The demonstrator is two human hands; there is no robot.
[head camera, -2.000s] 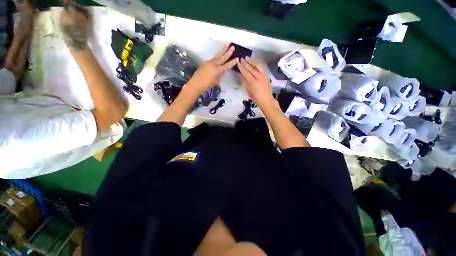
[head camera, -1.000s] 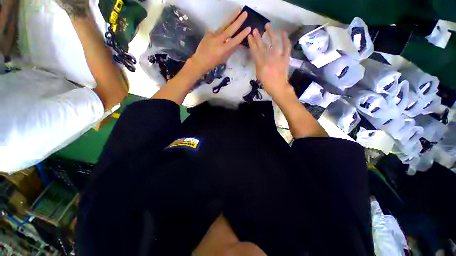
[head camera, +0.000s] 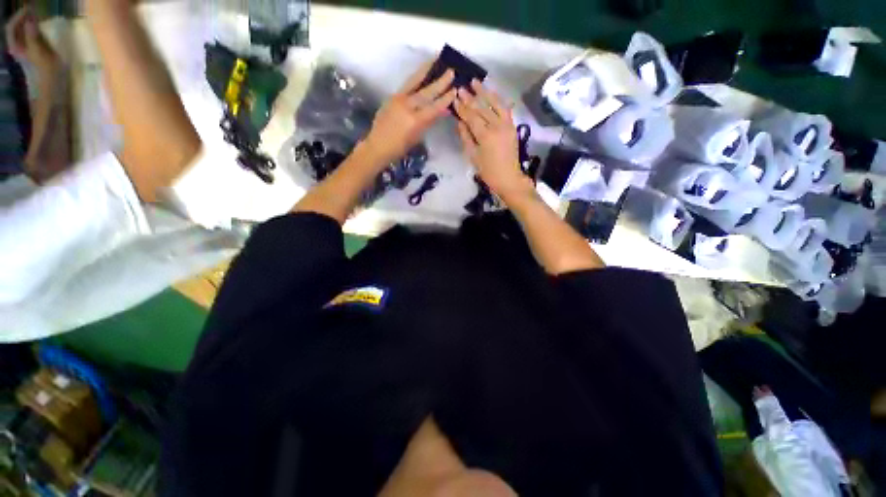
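Observation:
A small black box (head camera: 455, 66) lies on the white tabletop in front of me. My left hand (head camera: 409, 115) is on its left and near side, with fingers across its near part. My right hand (head camera: 489, 134) touches its near right edge with the fingertips. Both hands are bare and hold the box between them. A coiled black cable (head camera: 423, 188) lies near my left forearm. More black cables (head camera: 478, 201) lie by my right wrist, partly hidden by it.
A clear bag of black cables (head camera: 335, 107) lies left of my hands, with a dark green bag (head camera: 260, 89) beyond it. White-wrapped devices (head camera: 714, 184) are piled at right. A green conveyor (head camera: 544, 17) runs behind the table (head camera: 389, 29). Another person's arm (head camera: 146, 97) is at left.
The view has shifted. My right hand has closed in from spread fingers beside the box to fingers together at its edge. The neighbour's arm has moved.

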